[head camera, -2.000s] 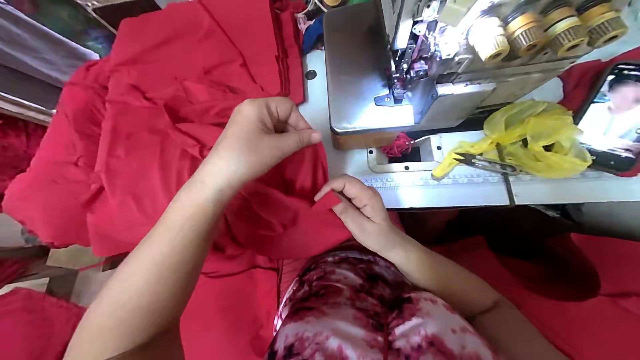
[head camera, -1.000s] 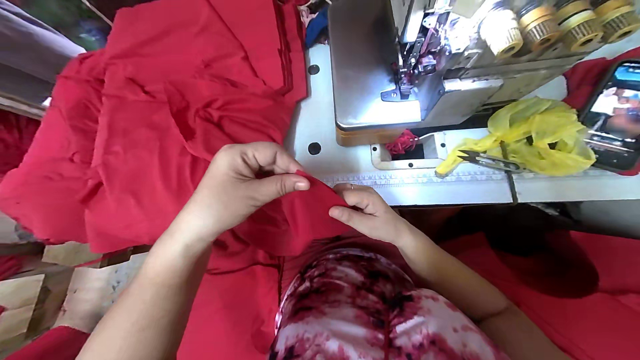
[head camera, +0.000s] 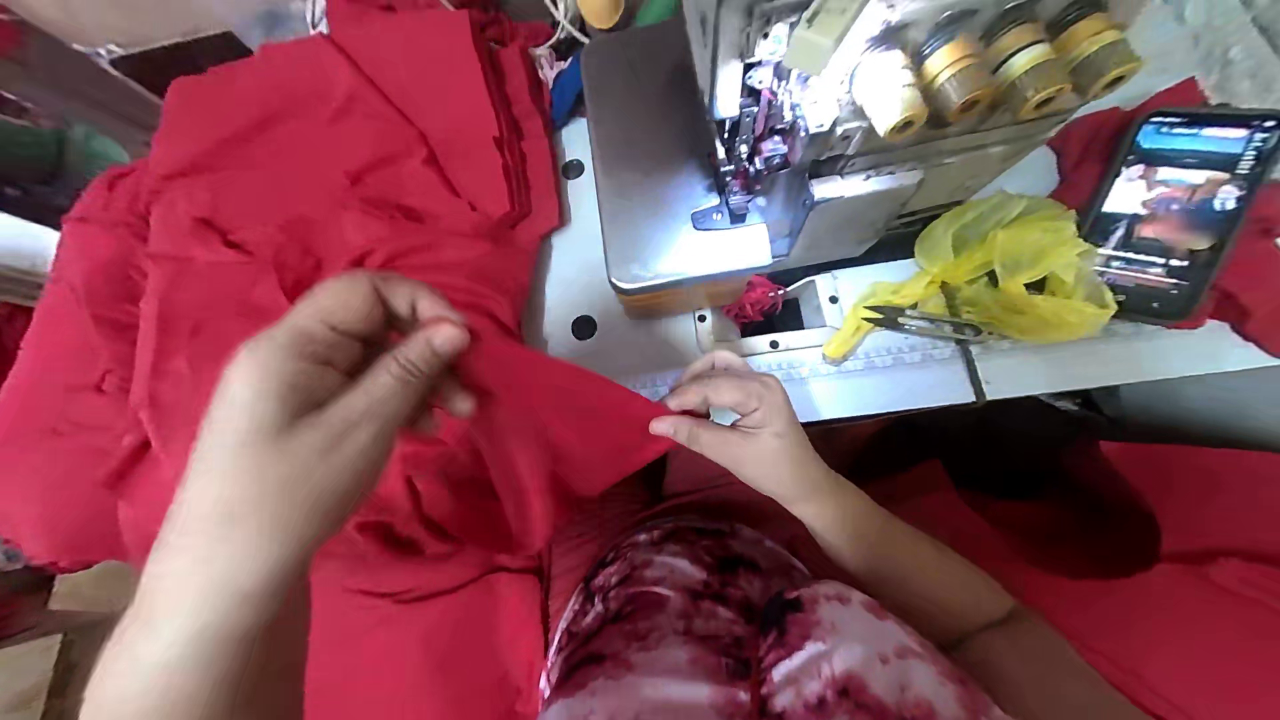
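Note:
My right hand (head camera: 735, 425) pinches the pointed corner of a piece of red fabric (head camera: 590, 420) between thumb and fingers, beside the front edge of the sewing table. My left hand (head camera: 370, 370) is over the same fabric, slightly blurred, with thumb and forefinger close together; whether cloth is between them I cannot tell. The fabric stretches between both hands and runs into a large heap of red cloth (head camera: 230, 220) at the left. Beyond my right hand stands an overlock sewing machine (head camera: 680, 170) with its lamp lit on the needle area.
A yellow plastic bag (head camera: 1010, 270) lies on the table with metal thread snips (head camera: 925, 323) against it. A lit phone (head camera: 1180, 210) rests at the right on red cloth. Thread cones or knobs (head camera: 955, 75) line the machine's top. A tangle of red thread (head camera: 757, 299) lies by a table cutout.
My hands have moved apart since one second ago, with the red fabric now stretched between them. The phone's picture has changed.

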